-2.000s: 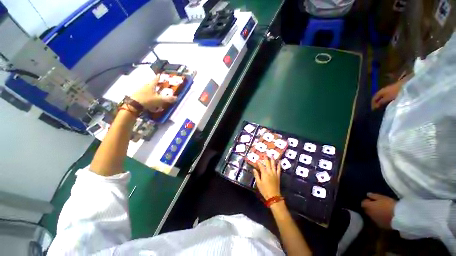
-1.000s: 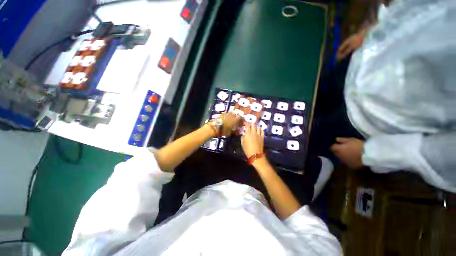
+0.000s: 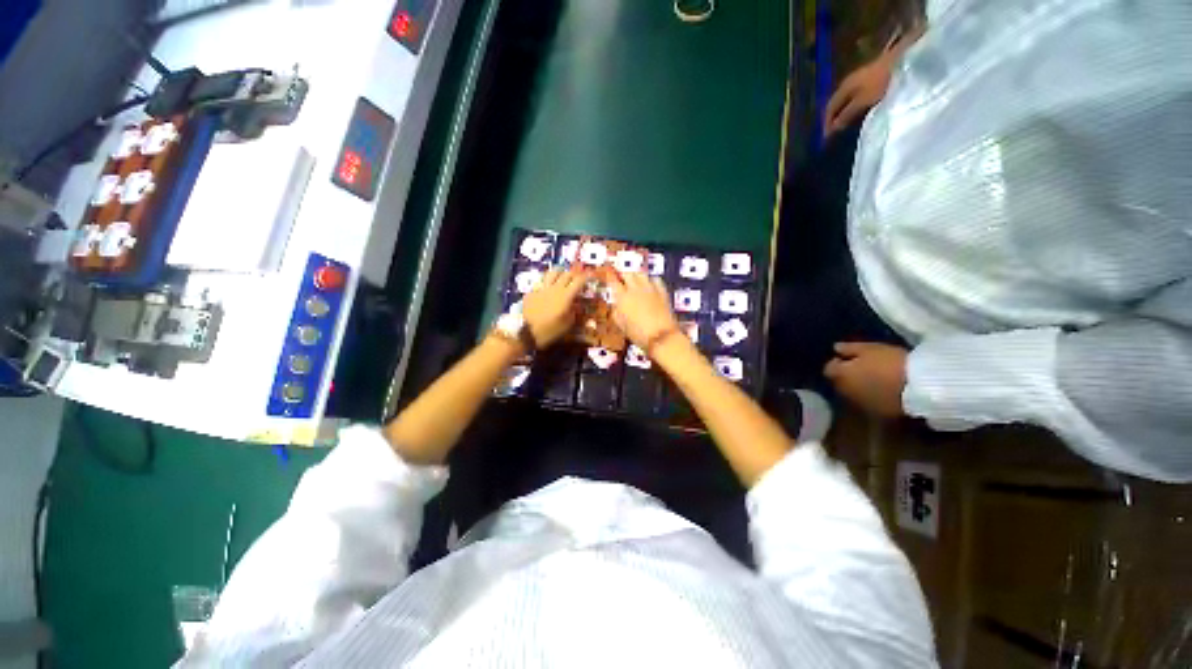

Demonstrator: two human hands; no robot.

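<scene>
A black tray with several white square parts in its pockets lies in front of me on the green bench. An orange fixture lies on the tray, with white parts at its far end; its near end shows bare orange. My left hand and my right hand are both over the fixture, fingers at its white parts. The fingertips are too small and blurred to tell whether a part is gripped. Another orange fixture with white parts in two rows sits on the machine's blue plate.
The white machine is at the left, with a button panel, a red-digit display and grey metal blocks. A pale ring lies at the far bench end. Another person's hands and sleeves are close at the right.
My left hand has gone from the machine's fixture to the fixture on the tray, beside my right hand. White parts have left the near end of that fixture. The view has shifted.
</scene>
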